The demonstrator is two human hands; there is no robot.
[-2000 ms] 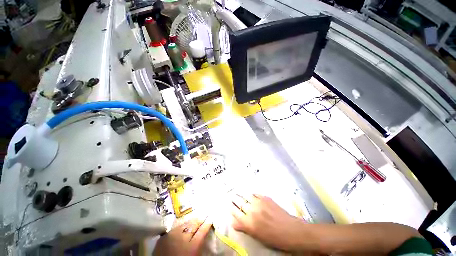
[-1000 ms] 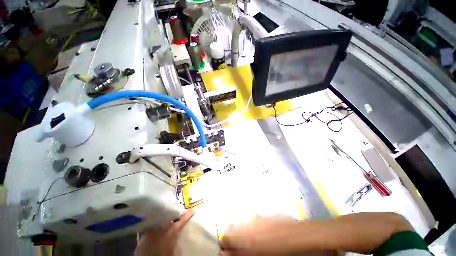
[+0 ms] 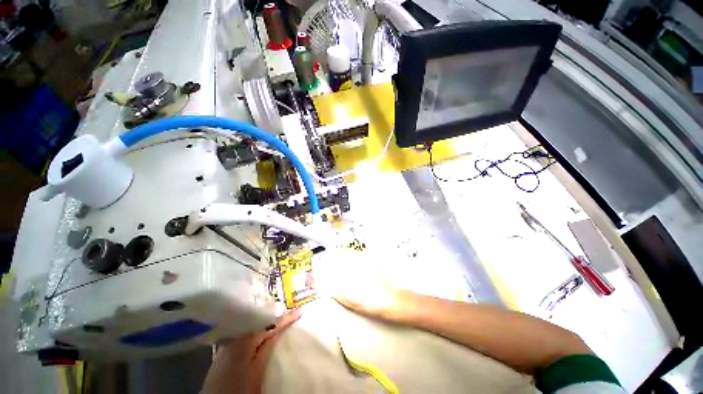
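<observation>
The beige garment lies over the bottom of the view and reaches up to the sewing area, where glare washes it out. A yellow binding strip curves over it. My right hand lies on the cloth just right of the machine's needle area, fingers pointing left. My left hand is at the cloth's left edge below the machine head, partly hidden by it. The fingertips of both hands are near the yellow metal part. Glare and cloth hide whether either hand grips anything.
A black-framed screen stands at the back, with a thin cable beside it. On the table's right lie a red-handled screwdriver, silver snips and a flat grey plate. A blue hose arches over the machine.
The beige garment now spreads over more of the bottom of the view. My right hand has moved up towards the needle area. My left hand stays near the machine head. The camera view has shifted.
</observation>
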